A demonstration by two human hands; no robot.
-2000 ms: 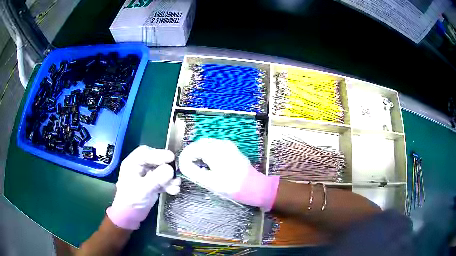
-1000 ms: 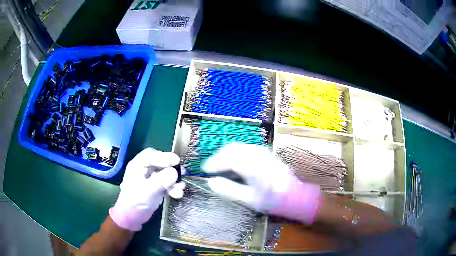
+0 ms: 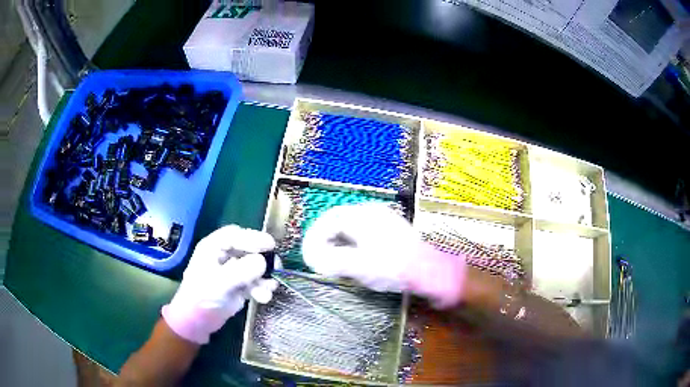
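Note:
My left hand (image 3: 219,283), in a white glove with a pink cuff, holds a small black connector housing (image 3: 268,262) between its fingertips. Thin wires (image 3: 314,296) run from the housing to the lower right, over the white wires (image 3: 318,325). My right hand (image 3: 363,246), gloved and slightly blurred, is over the green wires (image 3: 344,202), to the right of the housing and apart from it. Its fingers are curled; whether they hold a wire cannot be seen. The cream compartment tray (image 3: 412,170) lies under my right hand.
Blue wires (image 3: 352,150), yellow wires (image 3: 475,170), brown wires (image 3: 473,246) and orange wires (image 3: 454,348) lie in the tray. The blue bin (image 3: 159,261) of black housings is at left, a white carton (image 3: 250,45) behind. Finished assemblies (image 3: 623,298) lie right, a printed sheet (image 3: 567,30) back right.
My right hand was beside the housing, then moved right with a dark wire visible between it and the housing; now it is higher, over the green wires. My left hand still holds the housing.

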